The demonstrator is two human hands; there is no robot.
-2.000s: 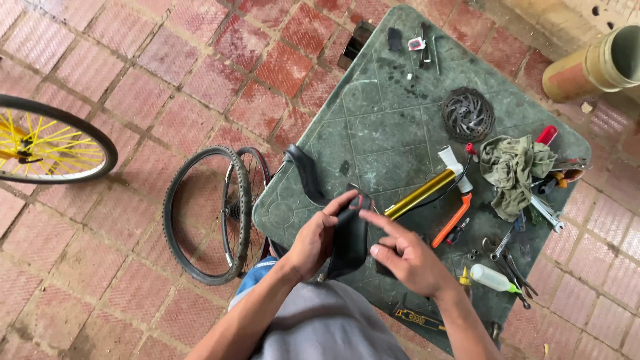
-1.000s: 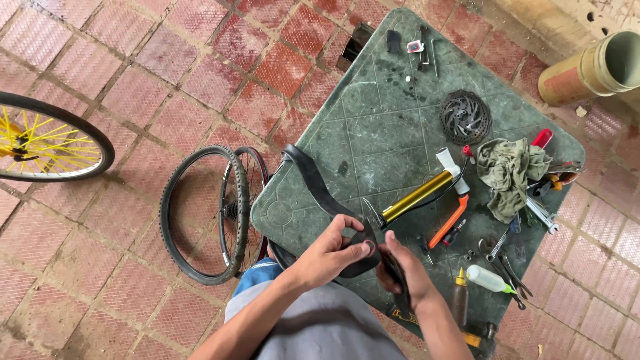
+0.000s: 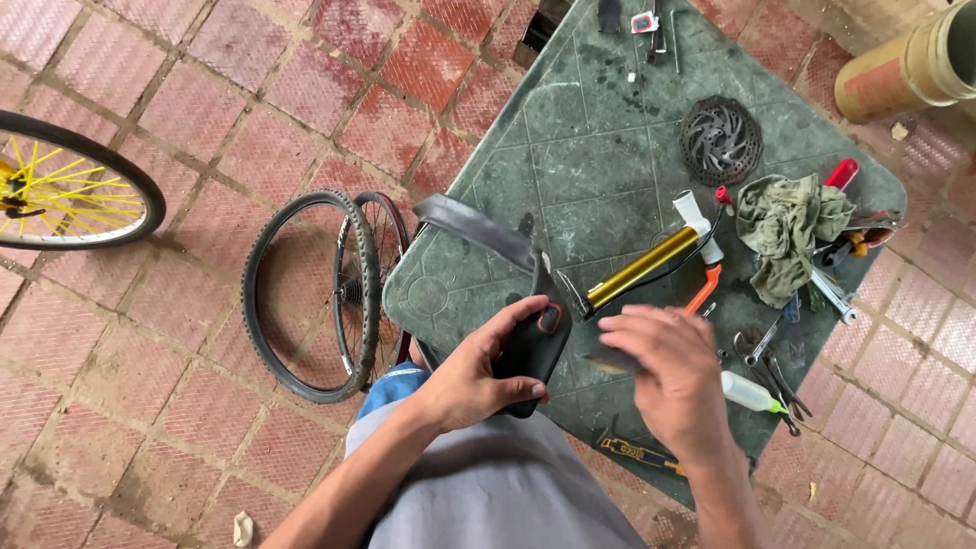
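My left hand (image 3: pixel 476 366) grips a black rubber inner tube (image 3: pixel 530 354), thumb across its lower part. A dark oval patch with a red rim (image 3: pixel 549 319) lies on the tube by my fingertips. From there the tube runs up and left over the table corner. Just right of it my right hand (image 3: pixel 671 366) is raised over the green table (image 3: pixel 595 152), blurred, its fingers bent. A dark blurred shape (image 3: pixel 614 361) shows under those fingers; whether they hold it I cannot tell. Beyond this hand lies a gold hand pump (image 3: pixel 643 268) with an orange handle.
A brake disc rotor (image 3: pixel 720 139), a crumpled rag (image 3: pixel 789 229), wrenches (image 3: pixel 770 366) and a small bottle (image 3: pixel 747 391) lie on the right side of the table. A tire (image 3: pixel 255 305) and a wheel stand left of the table. A bucket (image 3: pixel 892 80) is at the upper right.
My right hand has left the tube and moved to the right of it. The red-rimmed patch, hidden one second ago, shows now. My left hand still holds the tube.
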